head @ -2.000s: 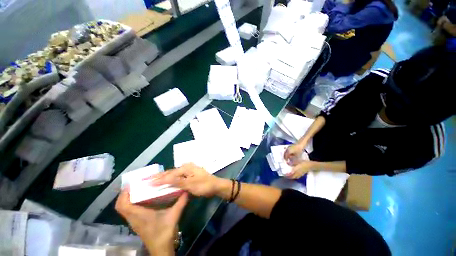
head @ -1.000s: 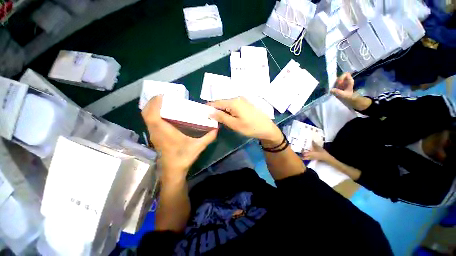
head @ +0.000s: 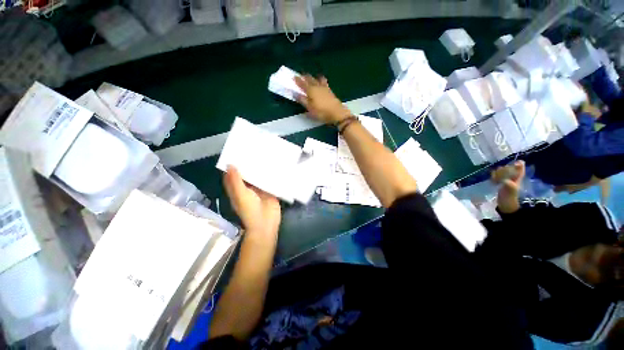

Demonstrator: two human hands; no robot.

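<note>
My left hand (head: 254, 208) holds a flat white carton (head: 263, 158) from below, above the near edge of the green belt. My right hand (head: 320, 98) reaches over the belt, its fingers on the right end of a small white pack (head: 282, 83); whether they grip it is hard to tell. Loose white cards (head: 350, 179) lie overlapping under my right forearm, which hides part of them.
Large white cartons (head: 147, 256) with clear trays (head: 102, 167) stand at left. A finished box (head: 145, 117) lies on the belt (head: 226, 68). White packs with cords (head: 414, 94) are piled at right. Another worker's hand (head: 508, 186) is at lower right.
My right hand has left the pack I held with both hands and moved forward to the small pack on the belt. My left hand now holds a white carton alone. The view has shifted.
</note>
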